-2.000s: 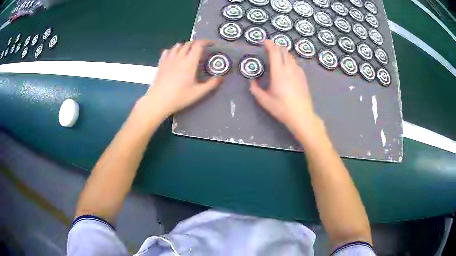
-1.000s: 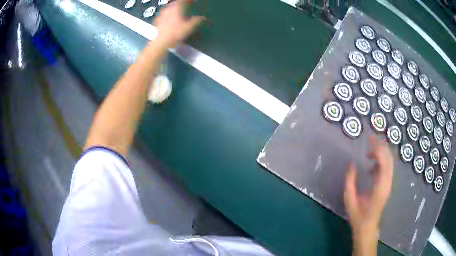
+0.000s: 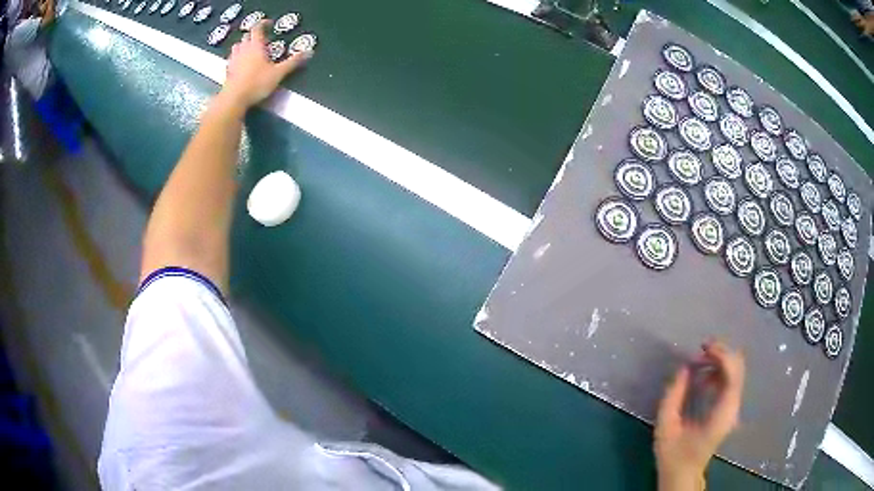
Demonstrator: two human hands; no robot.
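Round ringed parts (image 3: pixel 721 196) lie in close rows on the grey board (image 3: pixel 565 316) at the right. More such parts (image 3: pixel 287 22) lie on the green belt at the upper left. My left hand (image 3: pixel 259 65) is over these belt parts, thumb and fingers spread around one or two of them; whether it touches them is unclear. My right hand (image 3: pixel 700 408) is above the board's near edge, below the rows, slightly blurred, with thumb and fingers apart and no part visible in it.
A white round object (image 3: pixel 274 198) lies on the near green edge. A white stripe (image 3: pixel 383 158) runs along the green surface to the board. A dark fitting (image 3: pixel 585 19) is at the board's far corner. Part of another person's hand (image 3: pixel 865 19) shows at the upper right edge.
The view has turned left. My left hand has gone from the board to the belt parts. My right hand has moved back from the rows. The two parts formerly between my hands now sit against the rows.
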